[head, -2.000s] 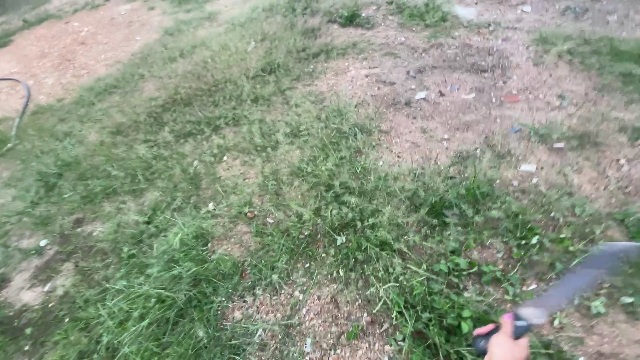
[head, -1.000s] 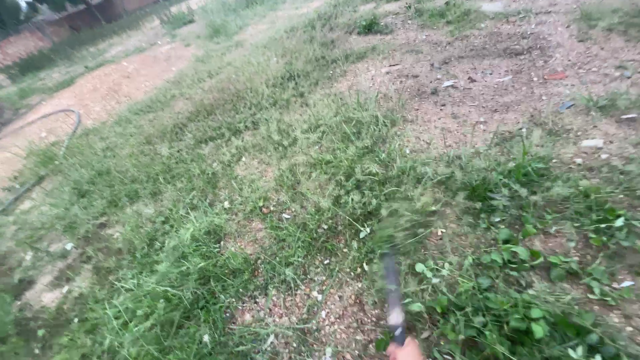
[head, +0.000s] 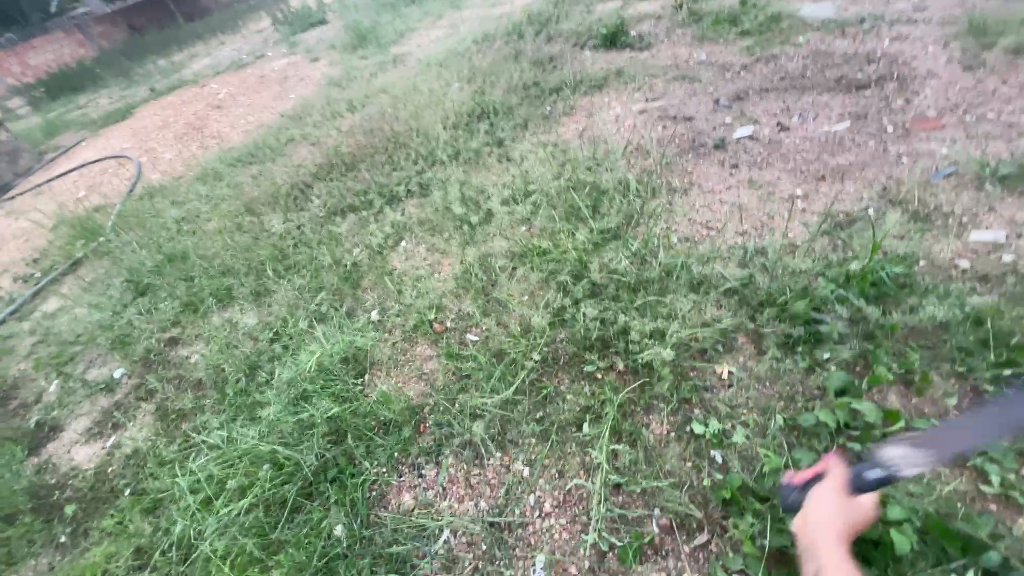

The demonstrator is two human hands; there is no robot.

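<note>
At the lower right, my right hand is closed around the black and red handle of a long-bladed hand tool, perhaps a machete. Its blade is blurred and points right, out past the frame's edge, above broad-leaved green weeds. Left of the hand, long grass stems lie over gravelly soil. A thicker tuft of green grass grows at the lower left. My left hand is not in view.
A dark hose curves over bare soil on the left. A brick wall runs along the upper left. White scraps and a reddish fragment lie on the bare ground at the right.
One second ago the blade pointed up and away near the lower middle; now my right hand and the tool are farther right, with the blade pointing right.
</note>
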